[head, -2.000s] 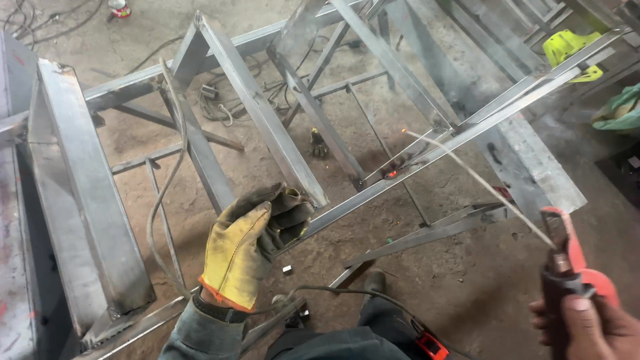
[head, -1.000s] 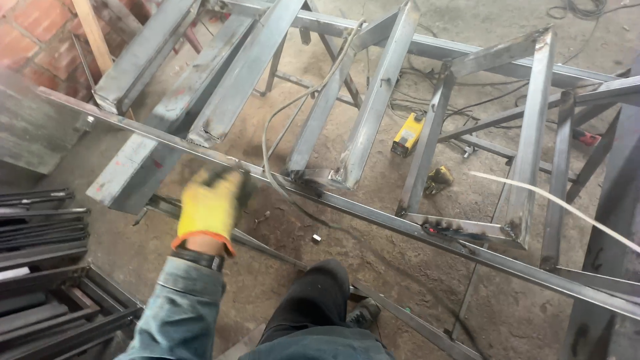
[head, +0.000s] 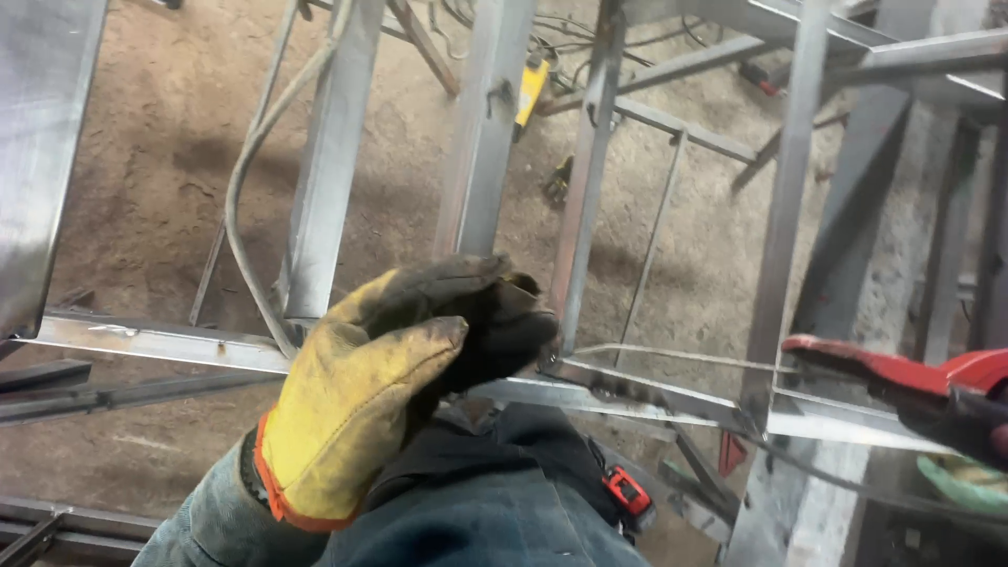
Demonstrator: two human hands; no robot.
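Note:
My left hand (head: pixel 354 394), in a yellow and dark welding glove with an orange cuff, is raised over the near rail (head: pixel 165 342) of a steel frame. Its fingers curve forward with the thumb apart, and nothing shows in its grasp. At the right edge a sliver of my right hand (head: pixel 1000 439) is around the dark handle of a red electrode holder (head: pixel 874 364). A thin welding electrode (head: pixel 685 354) reaches left from the holder's jaws, its tip near the foot of an upright steel bar (head: pixel 587 197). Most of the right hand is out of frame.
A grey cable (head: pixel 240 181) loops over the frame at left. On the floor beyond are a yellow tool or case (head: pixel 531 87) and a dark and yellow glove-like item (head: pixel 559 179). A red and black device (head: pixel 628 490) is beside my leg. Steel bars cross at right.
The view has swung right since a second ago. My left hand has moved from farther left along the rail to beside the upright bars, and the red electrode holder is back in view.

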